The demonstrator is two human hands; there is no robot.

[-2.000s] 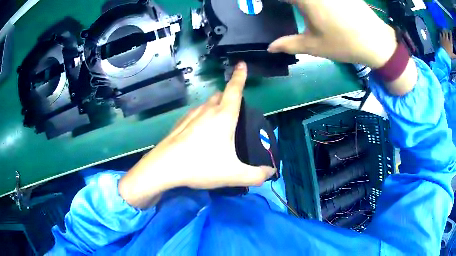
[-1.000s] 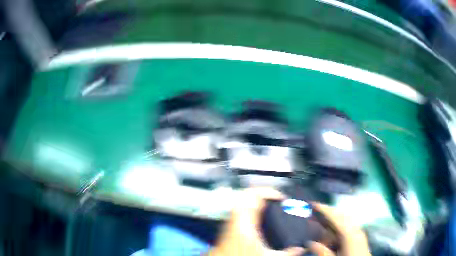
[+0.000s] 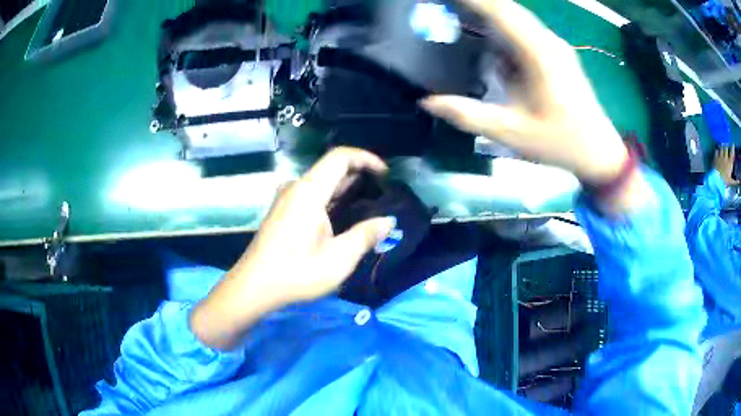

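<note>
My left hand (image 3: 305,236) holds a black blower (image 3: 390,203) with a white-and-blue label at the bench's near edge, in front of my body. My right hand (image 3: 544,106) is on a second labelled black blower (image 3: 431,57), fingers over its right side and thumb at its near edge. That blower is blurred and lies over or beside a black fan housing (image 3: 366,110); whether it is seated is unclear. Another black fan housing (image 3: 223,89) lies to the left on the green bench, with its round opening showing.
A grey tray (image 3: 69,28) is at the far left of the bench. A metal clamp (image 3: 57,240) sits on the near edge. A green crate of blowers (image 3: 556,325) stands below right, another crate (image 3: 49,341) below left. Another person's sleeve (image 3: 715,227) is at far right.
The view swung up over the bench and back down. My hands, together at one blower a second ago, are now apart, the right one on the blower farther up the bench.
</note>
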